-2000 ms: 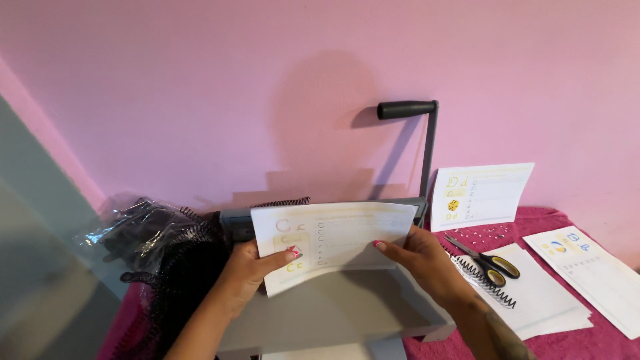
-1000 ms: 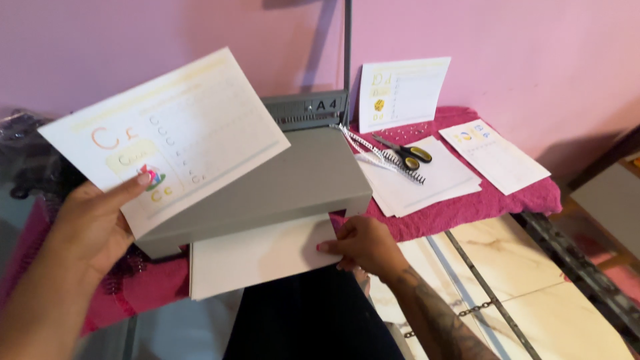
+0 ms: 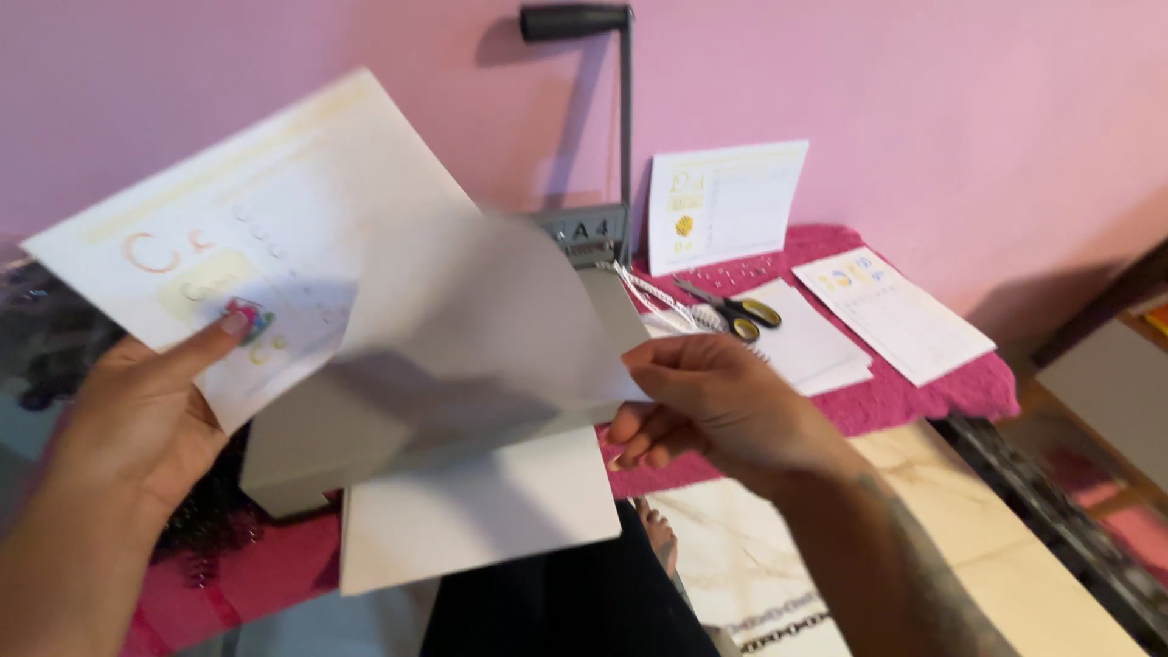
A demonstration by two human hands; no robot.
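My left hand (image 3: 151,411) grips printed worksheets (image 3: 301,173) by their lower left part, thumb on the printed side. My right hand (image 3: 698,401) pinches the corner of a blurred white sheet (image 3: 493,319), which curves in front of the grey binding machine (image 3: 301,456). Whether that sheet touches the worksheets cannot be told. From under the machine's front edge, a stack of white paper (image 3: 484,511) sticks out. The machine's lever with a black handle (image 3: 575,22) stands upright at the back.
Scissors (image 3: 730,308) and a spiral coil lie on white sheets (image 3: 803,338) on the pink towel (image 3: 981,388). One printed stack (image 3: 725,205) leans on the wall; another (image 3: 894,315) lies at the towel's right. Black coils (image 3: 205,511) are at the left, below a plastic bag (image 3: 55,338).
Both hands held the printed stack over the machine at first. My right hand then went to the paper under the machine and has since risen with a white sheet.
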